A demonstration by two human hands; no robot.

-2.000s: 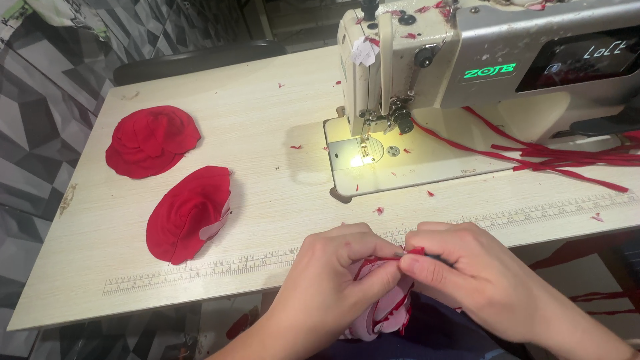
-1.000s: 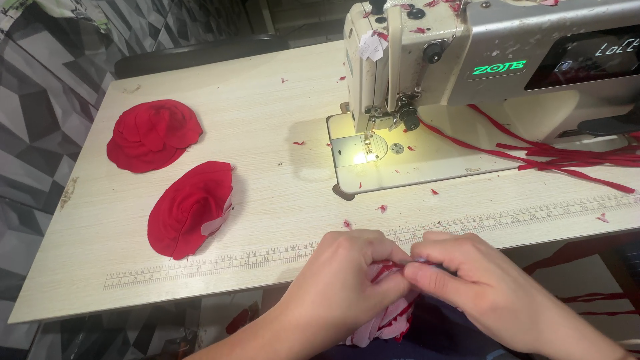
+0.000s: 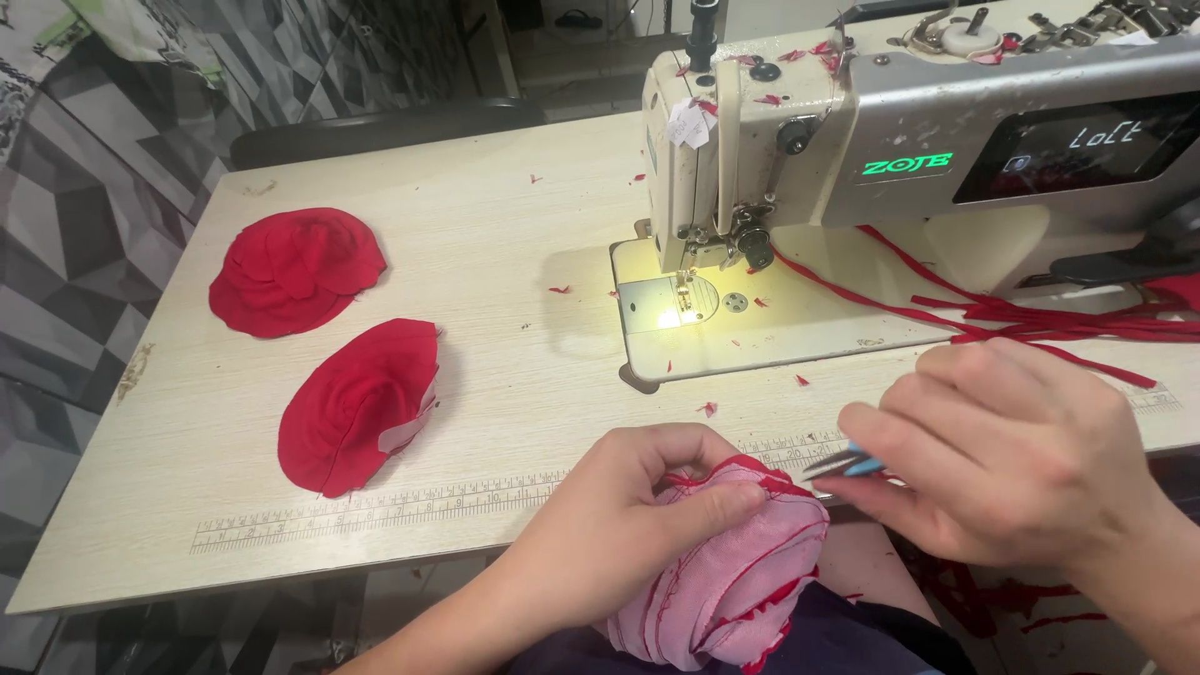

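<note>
My left hand [image 3: 647, 525] grips a pink and red sewn fabric piece [image 3: 727, 581] at its upper edge, thumb on the pink side, above my lap. My right hand [image 3: 994, 459] holds small blue-handled thread snips [image 3: 848, 461], whose metal tips point left at the red edge of that piece. Whether the blades touch the fabric I cannot tell. Two red fabric rosettes lie on the left of the table: a rear rosette [image 3: 295, 272] and a front rosette [image 3: 361, 408] with a pale underside showing at its right edge.
A ZOJE sewing machine [image 3: 900, 141] with its needle area lit stands at the back right. Red fabric strips [image 3: 1041, 319] lie beneath its arm. A printed ruler scale [image 3: 394, 506] runs along the front of the wooden table [image 3: 506, 394]. Red scraps are scattered about.
My hands were together at the fabric piece; now my right hand is apart, to the right, with the snips plainly visible. More of the pink side shows. The two rosettes have stayed in place.
</note>
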